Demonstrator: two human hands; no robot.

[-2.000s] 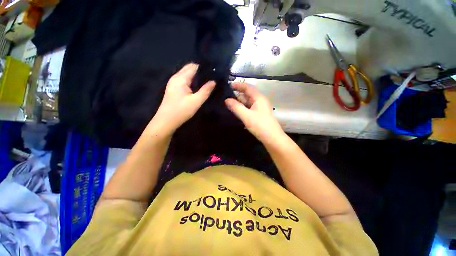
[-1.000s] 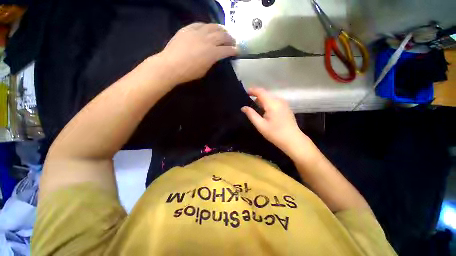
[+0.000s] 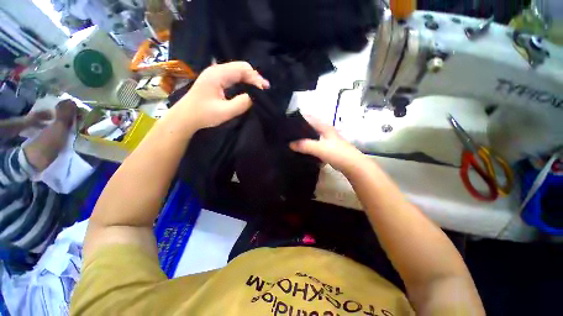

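The black garment piece (image 3: 271, 148) is bunched between my two hands, left of the sewing machine (image 3: 432, 68), and more of it spreads away at the top. My left hand (image 3: 222, 95) grips a raised fold of it between thumb and fingers. My right hand (image 3: 324, 145) pinches the cloth's right edge between thumb and fingers. The cloth is away from the presser foot (image 3: 378, 108). The scissors (image 3: 478, 160) lie right of the needle area, handles towards me.
A blue bin (image 3: 543, 197) with a white tape strip stands at the right edge. Low at left are a blue crate (image 3: 175, 228) and pale cloth (image 3: 52, 271). At far left a person's striped sleeve (image 3: 31, 210) and hands show beside another machine (image 3: 86, 68) and a yellow box (image 3: 117, 133).
The view has swung up and left. My left hand has left the table beside the bed and lifted a fold. The cloth is more gathered, and my right hand now pinches its edge.
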